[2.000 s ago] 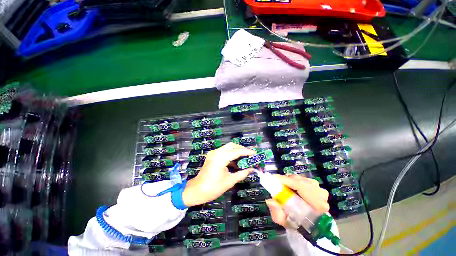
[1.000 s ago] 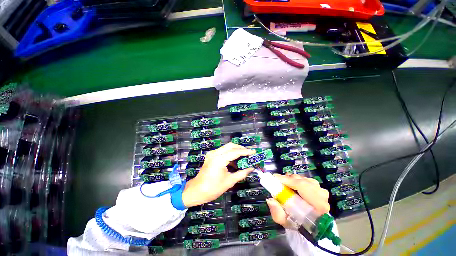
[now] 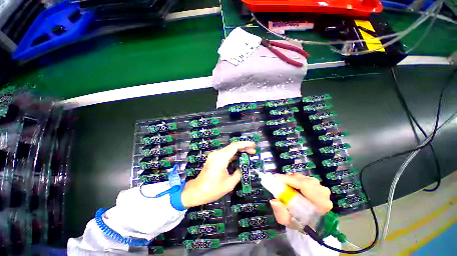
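My left hand (image 3: 214,175), with a blue strap at the wrist, holds a narrow green circuit board (image 3: 245,172) between thumb and fingers. The board points lengthwise toward me, above the tray. My right hand (image 3: 303,195) holds the glue syringe (image 3: 289,196), a clear tube with a yellow-orange band and a green cap at the rear. Its white tip points up and left and is close to the board's right side; whether it touches cannot be told. The clear board tray (image 3: 136,145) lies below with columns of green boards, partly hidden by my hands.
Stacked shiny trays (image 3: 37,170) stand at the left. A pale cloth (image 3: 258,80) behind the tray bears a white label (image 3: 240,46) and red-handled pliers (image 3: 286,52). A red bin (image 3: 313,6), a black box (image 3: 376,42) and a blue bin (image 3: 55,30) are farther back. A black hose (image 3: 373,220) runs at right.
The held board has turned from roughly crosswise to lengthwise. The syringe tip stays near it. The small clear scrap on the green mat is out of sight.
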